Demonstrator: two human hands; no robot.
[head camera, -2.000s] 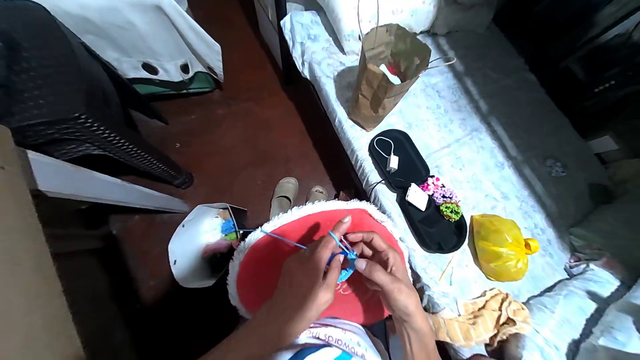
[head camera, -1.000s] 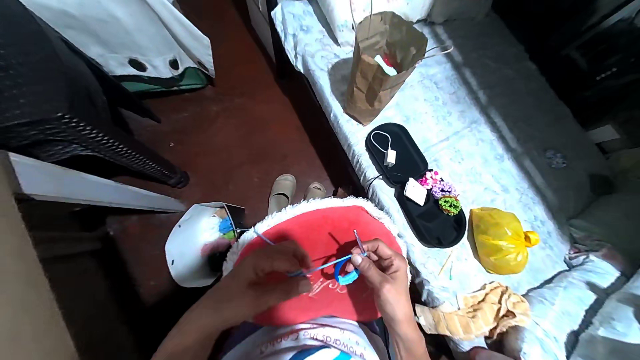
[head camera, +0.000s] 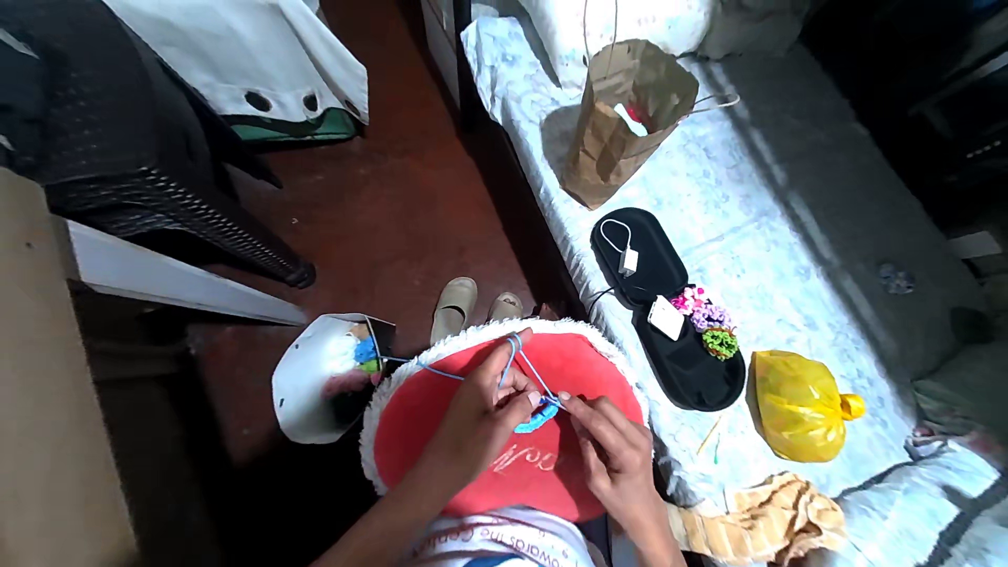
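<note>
A small piece of blue crochet work is pinched between my two hands, above a red cushion with a white fluffy edge. My left hand grips it with thumb and fingers, and blue yarn loops over its raised index finger. From there the yarn runs left to a white container holding coloured yarn. At the right edge of the work, my right hand has its thumb and index finger closed on what seems to be a thin hook, mostly hidden by the fingers.
On the bed to the right are a paper bag, an open black case with crocheted flowers, a yellow plastic bag and a striped cloth. A dark plastic chair and slippers are on the floor.
A second ago my left hand was lower and farther from the work, drawing out yarn; now it is back at the work, with yarn over its raised index finger.
</note>
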